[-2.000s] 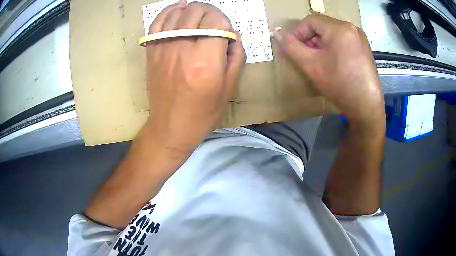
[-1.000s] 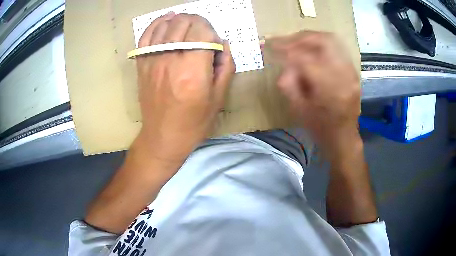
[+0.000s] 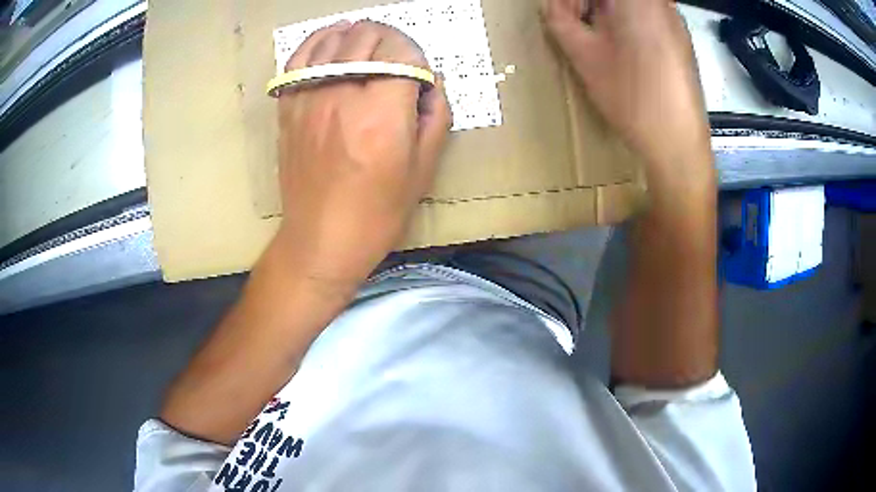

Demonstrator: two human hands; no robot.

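Observation:
A white panel point(image 3: 473, 62) with rows of small dark marks lies on brown cardboard point(image 3: 216, 144). My left hand point(image 3: 360, 135) rests on the panel's left part, fingers curled, hiding much of it. A narrow pale-yellow tape roll point(image 3: 351, 71) is looped across the back of its fingers. A tiny pale tape piece point(image 3: 507, 71) sits at the panel's right edge. My right hand point(image 3: 629, 67) is at the top right of the cardboard, blurred and partly cut off by the upper edge; what its fingers hold is hidden.
A black ring-like object point(image 3: 773, 62) lies on the pale surface at right. Metal rails point(image 3: 797, 159) run along the bench edge on both sides. A blue crate with a white sheet point(image 3: 795, 235) stands low at right. A cut line and creases mark the cardboard.
My right hand has moved up and away from the panel's right edge. The yellow strip seen earlier at the top right no longer shows. My left hand stays on the panel.

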